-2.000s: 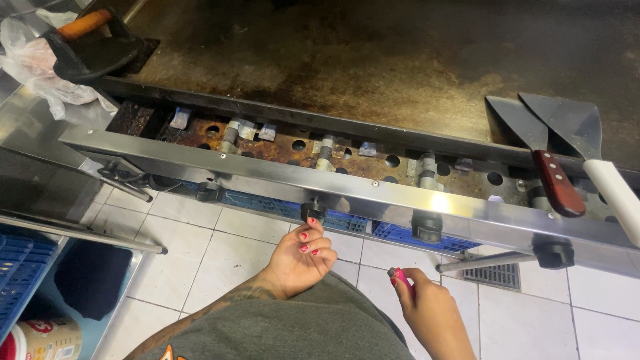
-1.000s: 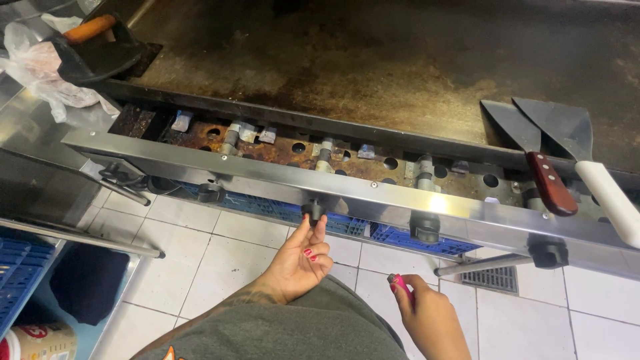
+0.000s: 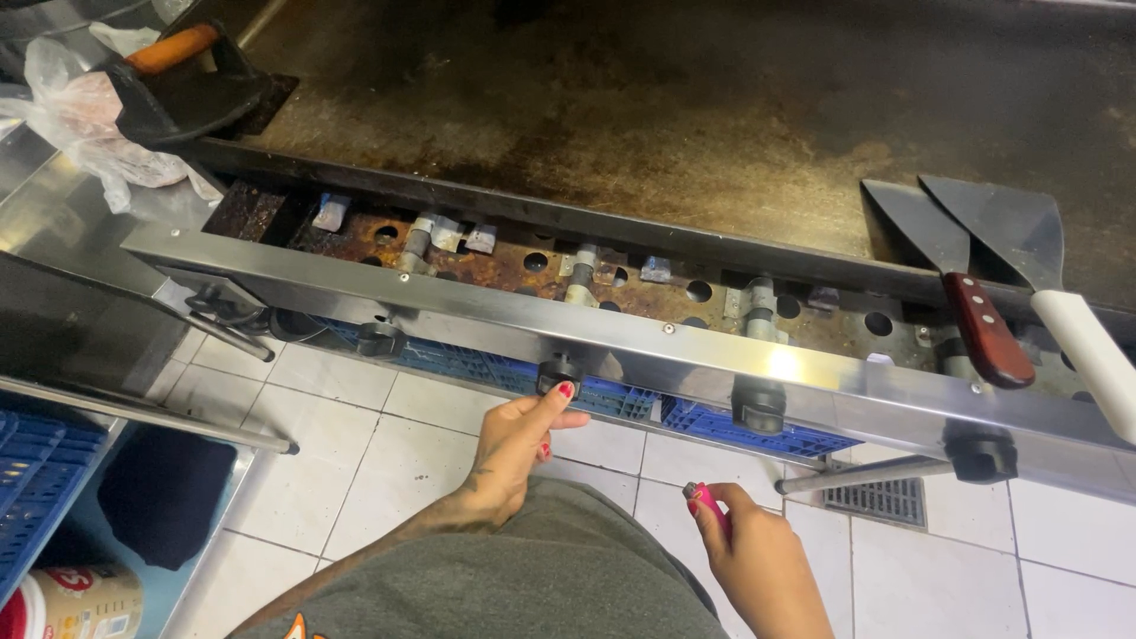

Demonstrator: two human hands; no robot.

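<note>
My left hand is at a black control knob on the steel front panel of a flat-top griddle, thumb against the knob's lower part. Whether the fingers grip it or only touch it is hard to tell. To the right, in front of the panel, my right hand holds a pink lighter with its metal end up and to the left. Behind the panel, an open gap shows burner valves and a rusty perforated plate. Other knobs sit along the panel.
Two spatulas, one with a red handle and one with a white handle, lie over the griddle's front edge. A press with a wooden handle and a plastic bag are at the left. Blue crates, a tub and a floor drain are lower.
Two seconds ago my left hand was at the same knob with its fingers curled differently; its thumb and fingers have shifted there. My right hand still holds the lighter.
</note>
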